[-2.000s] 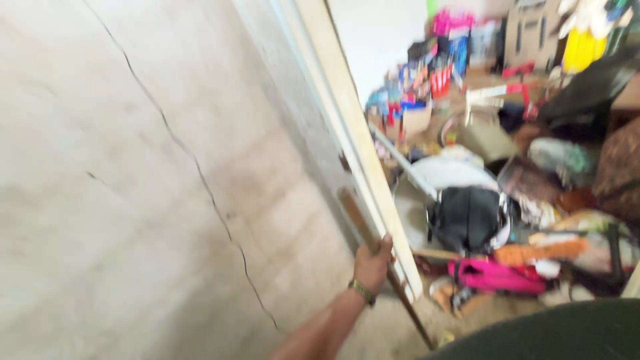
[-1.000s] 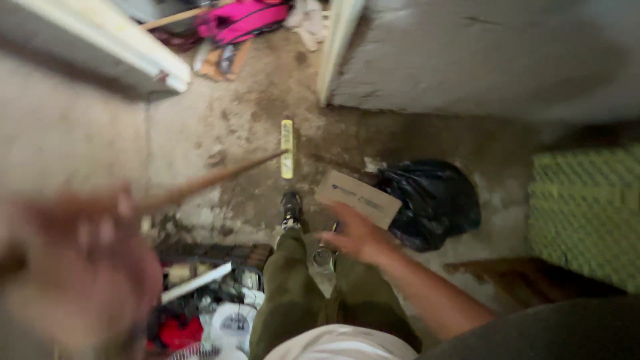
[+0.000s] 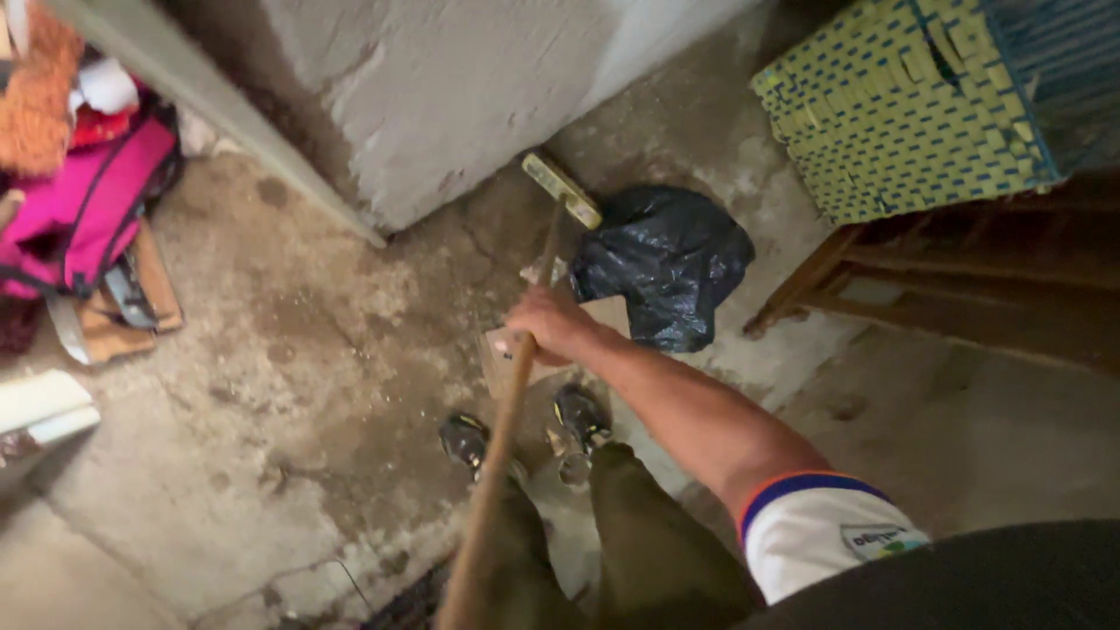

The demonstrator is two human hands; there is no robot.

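Note:
My right hand (image 3: 549,324) is closed around the wooden handle of a broom (image 3: 499,446), with the forearm coming in from the lower right. The handle runs from the bottom edge up to the broom's yellowish head (image 3: 562,189), which rests on the floor by the wall's foot. Touching or very near that head lies a black plastic bag (image 3: 669,258). A piece of cardboard (image 3: 604,313) is on the floor beneath my right hand, partly covered by it. My left hand is out of the picture.
A woven yellow-green basket (image 3: 901,114) is at the upper right, above a brown wooden piece of furniture (image 3: 971,271). A pink bag (image 3: 96,201) and cloths lie at the left, beyond a door frame (image 3: 219,122). My shoes (image 3: 579,411) are just below the cardboard.
My right hand, open above the cardboard a second ago, now grips the broom handle. The broom head has moved beside the black bag. My left hand has left the view, which has turned.

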